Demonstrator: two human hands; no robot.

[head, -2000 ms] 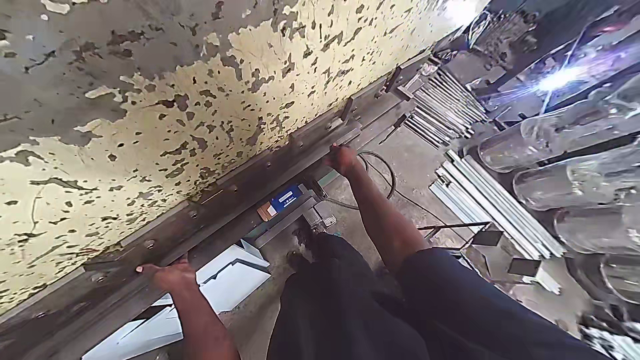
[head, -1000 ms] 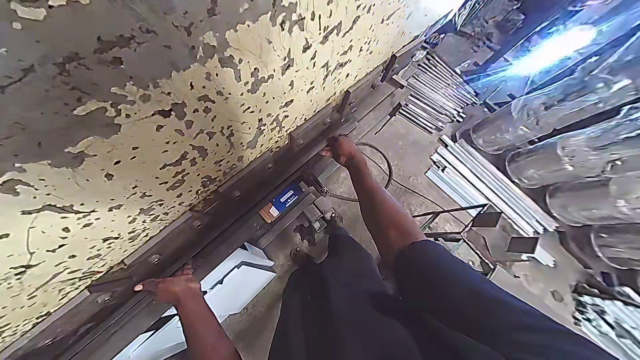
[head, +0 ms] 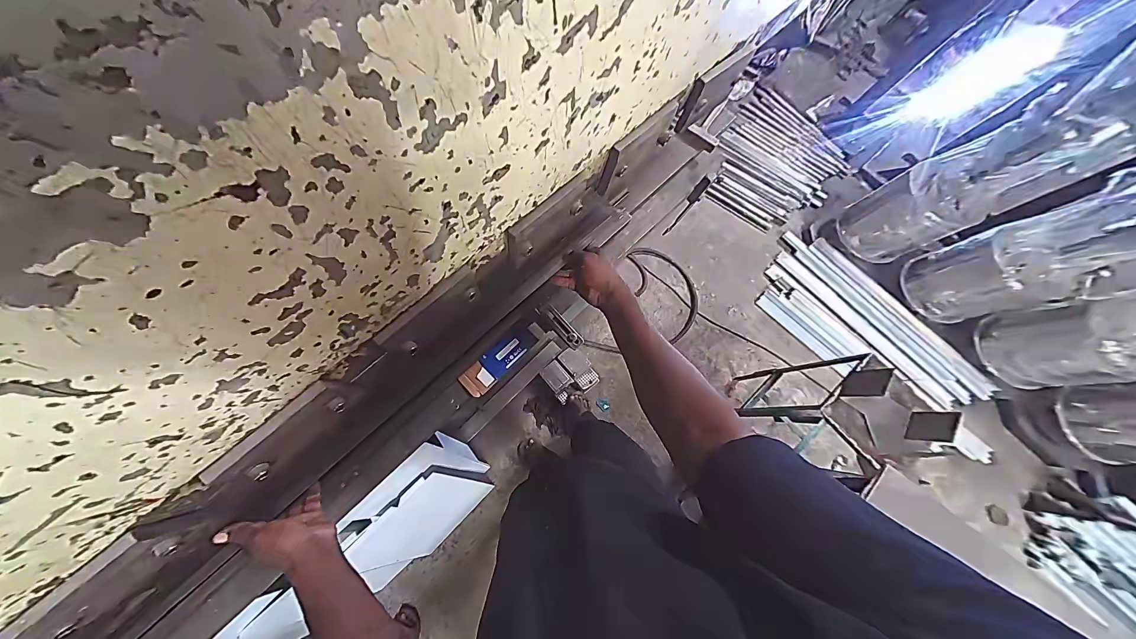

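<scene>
A large machine with a worn, peeling cream-painted panel (head: 355,177) fills the upper left. Along its lower edge runs a long dark metal beam with bolts (head: 373,390). My left hand (head: 288,532) rests on the beam at the lower left, thumb spread away from the fingers. At the beam's front edge near the centre is my right hand (head: 593,280), with curled fingers; whether it grips anything is hidden. Between the hands, a blue and brown box (head: 504,359) lies below the beam. Bent white sheet metal (head: 426,506) lies beneath, right of my left hand.
A foot pedal (head: 568,373) sits by my feet, with a looped black cable (head: 688,302) beyond. Metal rods (head: 772,160), long square tubes (head: 879,311) and an angular metal frame (head: 799,413) lie to the right. Plastic-wrapped cylinders (head: 1047,266) line the far right, below a bright welding-like glare (head: 985,75).
The glare at the upper right is larger than two seconds ago. Both hands stay at the beam, with no plain change in their hold.
</scene>
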